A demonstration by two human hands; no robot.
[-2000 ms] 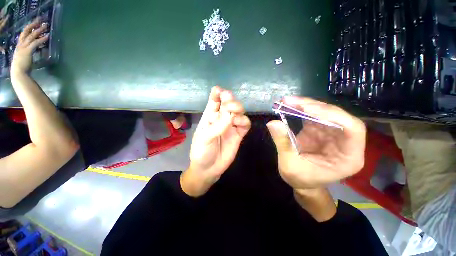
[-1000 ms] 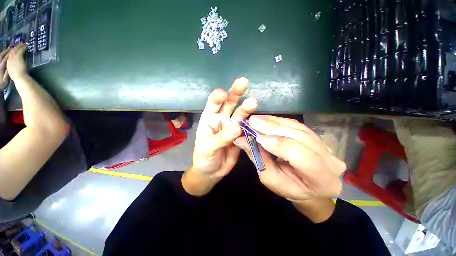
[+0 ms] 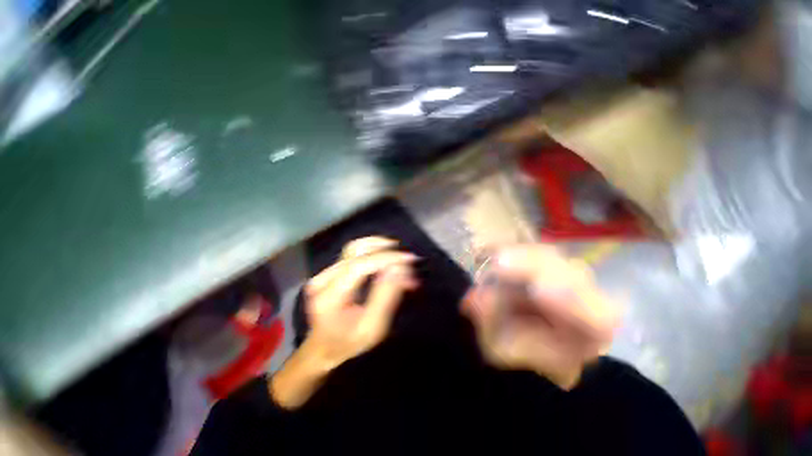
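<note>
The view is strongly blurred. My left hand is in front of the bench edge with curled fingers; whether a small part is between them cannot be told. My right hand is to its right, apart from it, with bent fingers. A faint thin streak at its fingertips looks like the tweezers; their legs are mostly hidden or smeared. The pile of whitish small fittings lies on the green bench at the left, with a loose fitting to its right.
Glossy black blister trays cover the bench at the upper middle and right. A red stool stands beyond my right hand, near beige and grey cloth. Another red stool is below the bench edge at the left.
The view has swung to the right, so bench, pile and trays appear further left and tilted. My hands have moved apart. The neighbour's arm has mostly left the picture.
</note>
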